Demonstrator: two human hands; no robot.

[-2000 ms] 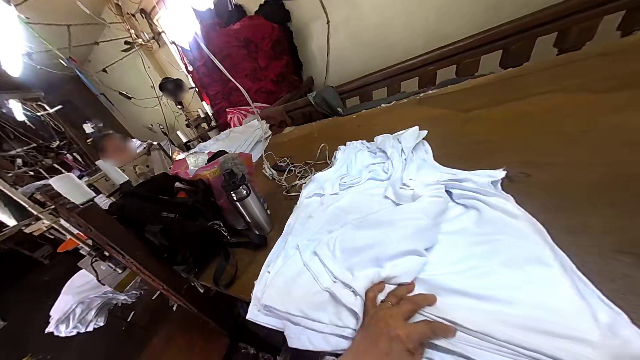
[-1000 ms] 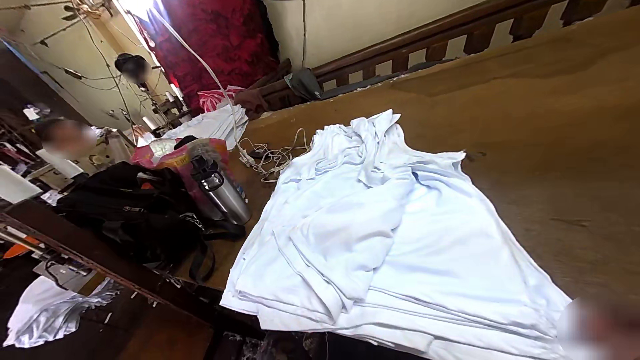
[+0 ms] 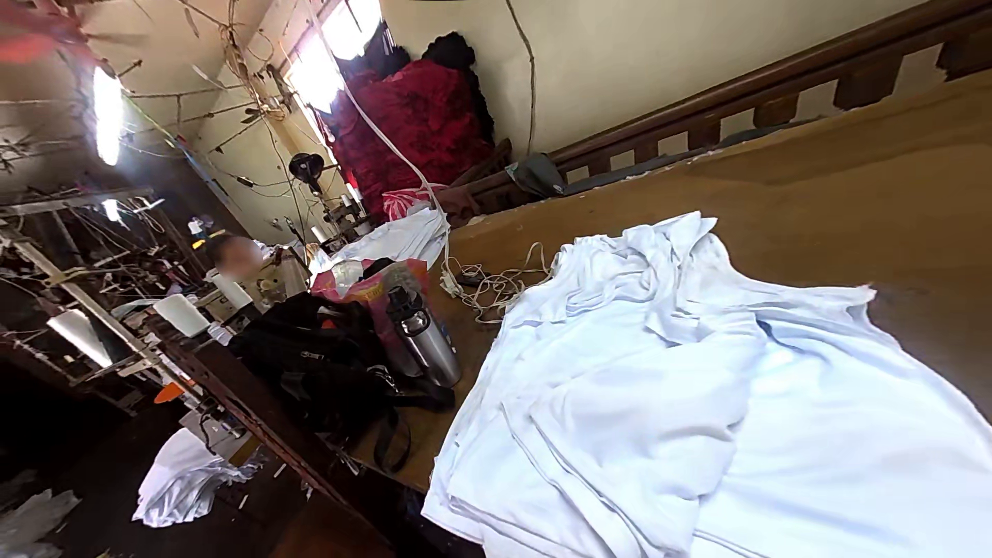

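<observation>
A stack of white fabric garment pieces [image 3: 620, 403] lies on the brown wooden table [image 3: 790, 201], bunched at its far end and with folded-over layers on top. Its right side spreads flat toward the lower right corner of the head view. Neither my left hand nor my right hand is in view, so what they hold or touch is hidden. Left of the stack are a tangled white cord [image 3: 496, 287] and a steel bottle [image 3: 430, 345] with a black lid.
A black bag [image 3: 310, 356] and a pink plastic bag [image 3: 380, 302] rest by the table's left edge. More white cloth [image 3: 403, 236] lies behind them. A person [image 3: 236, 256] is among sewing machines at left. Red fabric [image 3: 418, 128] is piled by the wall; white cloth [image 3: 182, 477] hangs low at left.
Two seconds ago a hand lay on the stack's near edge; one second ago a blurred hand was at its right corner. Now no hand shows. The white stack looks much the same.
</observation>
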